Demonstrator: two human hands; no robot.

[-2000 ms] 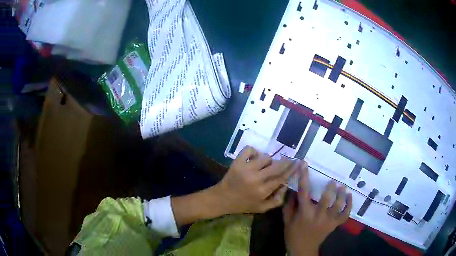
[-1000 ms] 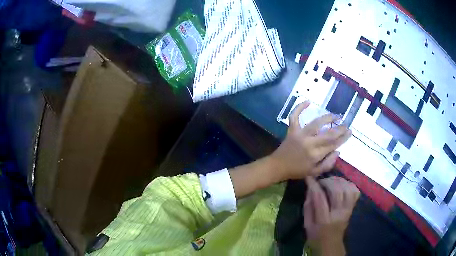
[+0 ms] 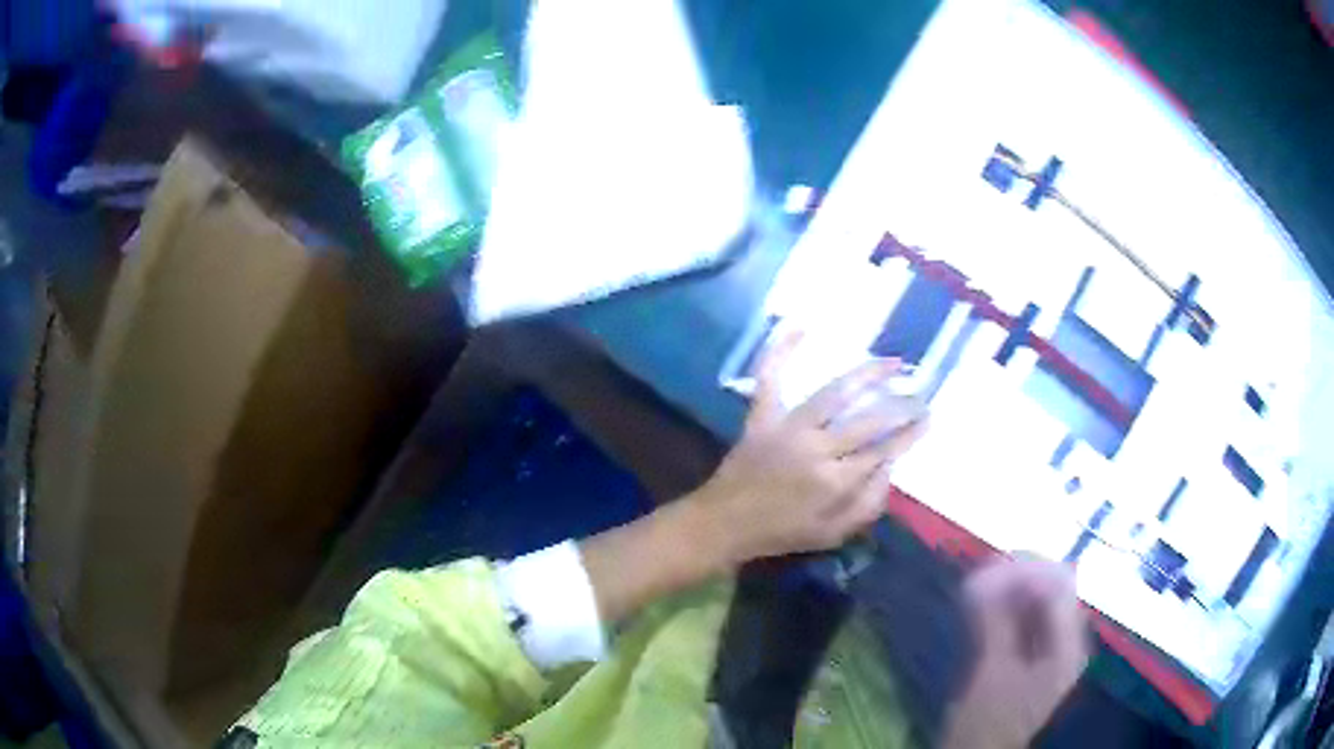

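Observation:
A white back panel (image 3: 1112, 483) lies tilted on a red foam pad (image 3: 936, 527), its near left corner towards me. A dark-red wire bundle (image 3: 1075, 372) crosses its cutouts, held by black tape pieces (image 3: 1018, 335). A thin multicolour harness (image 3: 1115, 246) runs along the far half. My left hand (image 3: 824, 457) lies with fingers spread on the panel's near left edge; whether anything is under the fingertips cannot be told. My right hand (image 3: 1027, 629) is blurred, fingers curled, just off the near edge; its contents cannot be told.
A folded white strip bundle (image 3: 622, 161), overexposed, lies left of the panel beside a green-and-white packet (image 3: 427, 161). An open brown carton (image 3: 220, 424) stands at the left with dark blue material (image 3: 512, 468) beside it. White packs (image 3: 329, 44) are at the upper left.
My right hand has moved from the panel's near edge to the right, with its fingers curled. My left hand stays on the near left edge. The view has shifted and brightened.

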